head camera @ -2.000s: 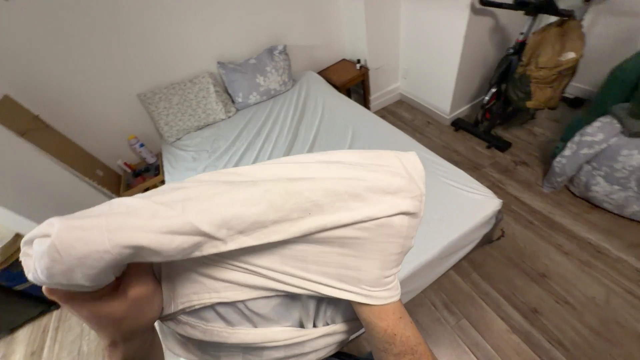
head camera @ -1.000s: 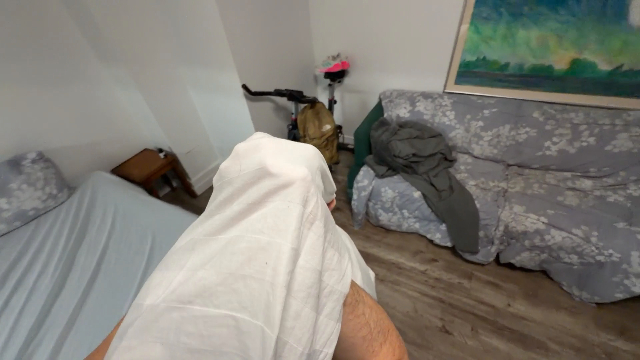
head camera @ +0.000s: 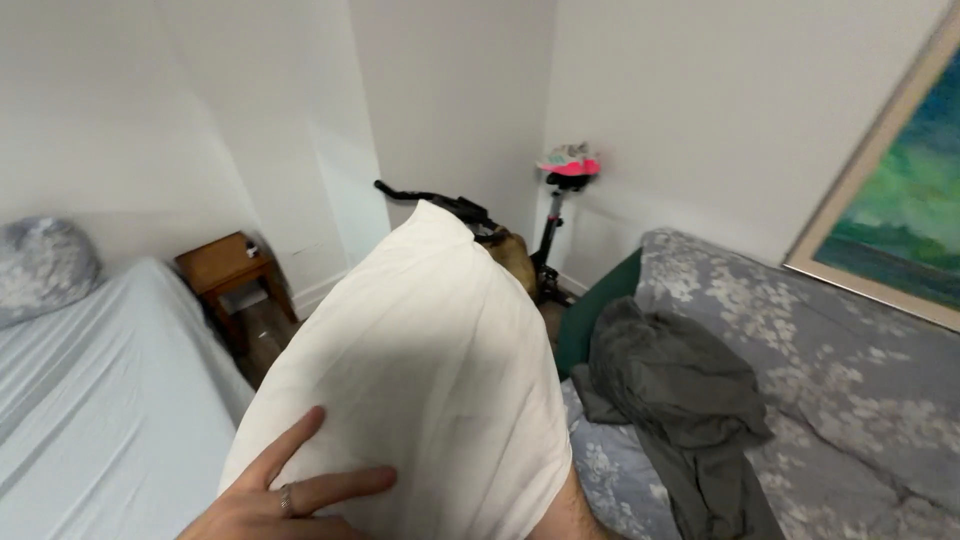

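A white pillowcase or similar cloth cover [head camera: 442,352] fills the middle of the view, its peaked corner pointing up. My left hand [head camera: 300,487], with a ring on one finger, rests on the lower left of the cloth, its fingers apart. My right forearm [head camera: 570,510] enters the cloth from below at the right; the right hand is hidden inside or behind it, so its grip does not show.
A bed with a pale blue sheet [head camera: 112,405] and a floral pillow [head camera: 45,266] lies left, beside a wooden side table [head camera: 225,262]. Behind the cloth stands an exercise bike [head camera: 551,225] with a shoe [head camera: 571,160] on its seat. Right, a dark grey garment [head camera: 675,375] lies on a floral-covered sofa [head camera: 847,397].
The cloth was stretched sideways, then draped over my raised arm; now it stands in a peak. My left hand now shows on its front. The view has swung right from the bed.
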